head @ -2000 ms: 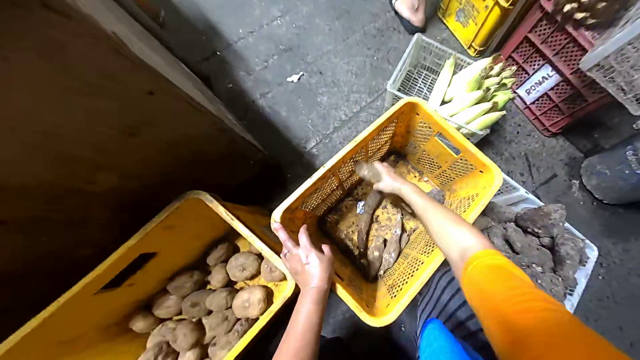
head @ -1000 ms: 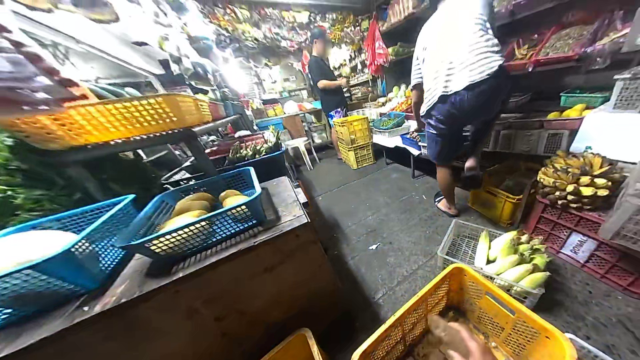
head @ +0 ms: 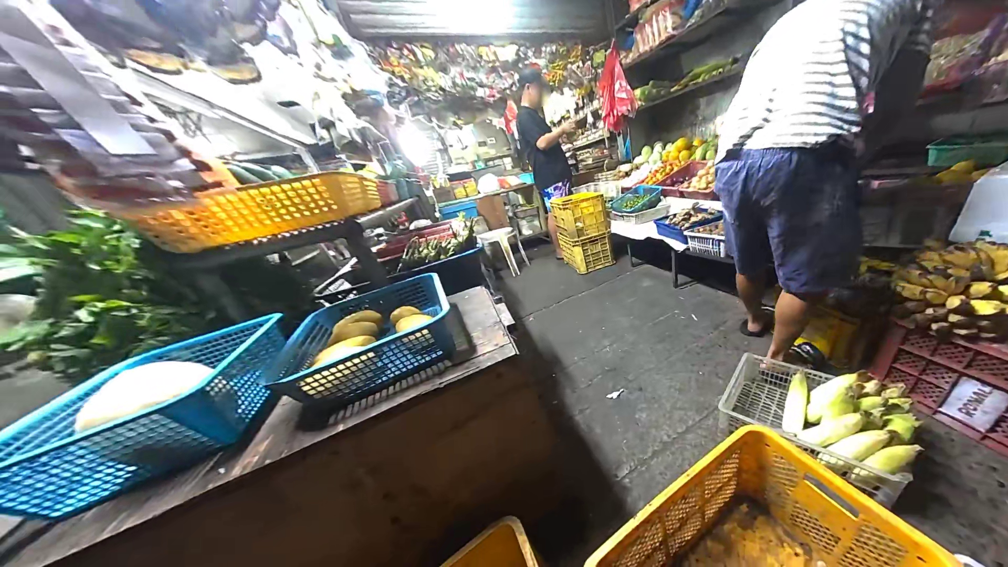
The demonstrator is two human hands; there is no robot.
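Note:
Neither of my hands shows in the head view now. At the bottom right stands a yellow plastic crate (head: 835, 492) with perforated walls; dirt shows on its floor, and its near part is cut off by the frame. Left of it, only the rim corner of a second yellow crate (head: 504, 543) is in view. Just behind the first crate, a white plastic crate (head: 744, 402) holds several ears of corn in their husks (head: 854, 425). Whatever my hands hold or touch is hidden below the frame.
A wooden counter (head: 472, 339) on the left carries blue plastic baskets (head: 370, 370). A person in a striped shirt (head: 795, 157) bends at the right, near bananas (head: 957, 291) on a red crate (head: 929, 370). Another person (head: 543, 150) stands at the back by stacked yellow crates (head: 583, 232).
The view has swung up from the crates. My hands, seen in or at the yellow crate earlier, are out of frame. The person in the striped shirt has bent further down.

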